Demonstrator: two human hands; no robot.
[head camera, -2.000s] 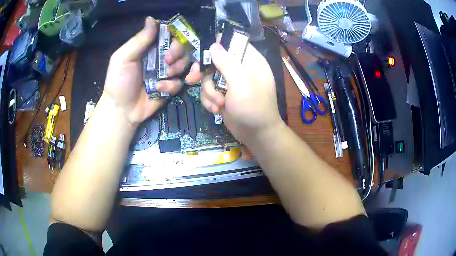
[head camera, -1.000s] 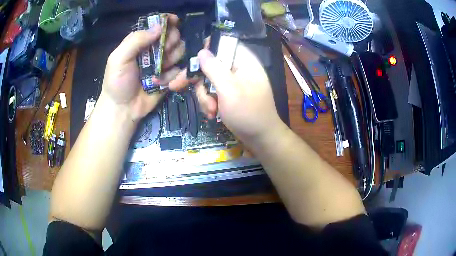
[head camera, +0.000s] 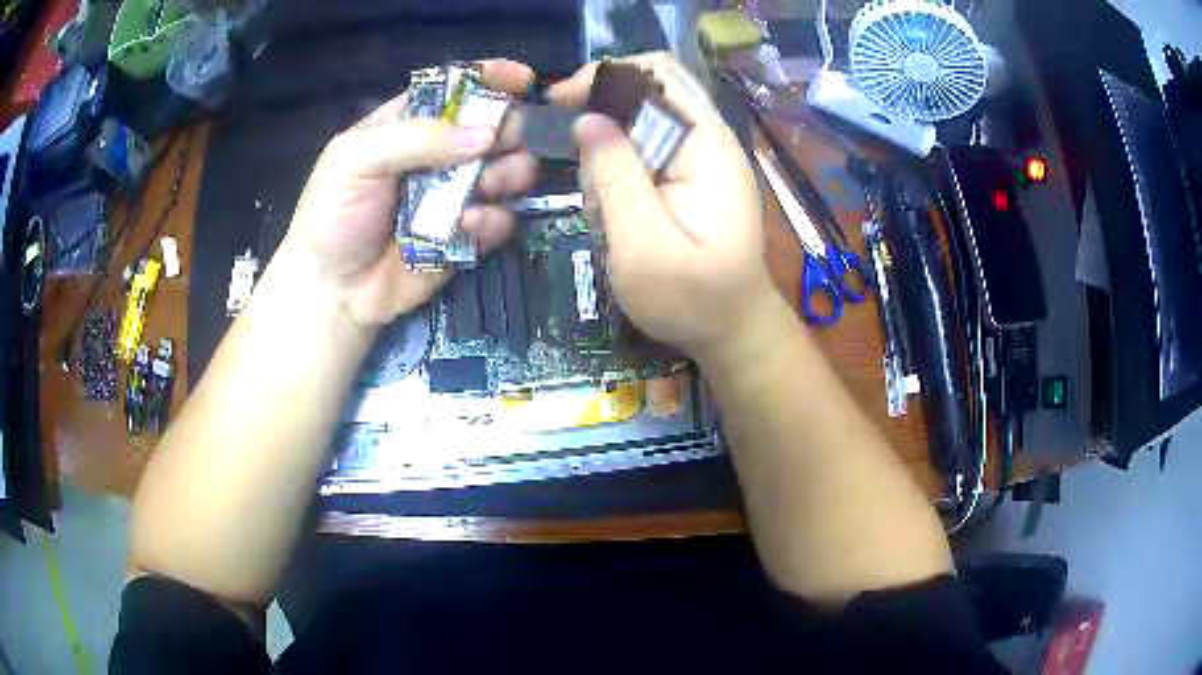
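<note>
My left hand (head camera: 382, 198) holds a bunch of thin sticks with white labels (head camera: 439, 198), fanned a little, above the laptop. My right hand (head camera: 686, 224) holds more sticks, one dark and one with a white label (head camera: 657, 136), between thumb and fingers. A dark, blurred piece (head camera: 547, 132) spans between the fingertips of both hands. The opened laptop base (head camera: 527, 455) lies below, with its green board (head camera: 547, 290), dark bent pipes and an orange-yellow ribbon cable (head camera: 573, 404). The fan at its left is partly hidden by my left wrist.
The laptop lies on a black mat (head camera: 237, 172) on a brown bench. Blue-handled scissors (head camera: 827, 284), a white desk fan (head camera: 916, 62) and a dark box with red lights (head camera: 995, 237) stand right. A yellow tool (head camera: 136, 310) lies left. A clear bag (head camera: 633, 29) lies behind.
My right hand has moved slightly right, uncovering more of the green board. The sticks in my left hand have turned, showing a broad white label. The dark piece between the hands has changed angle.
</note>
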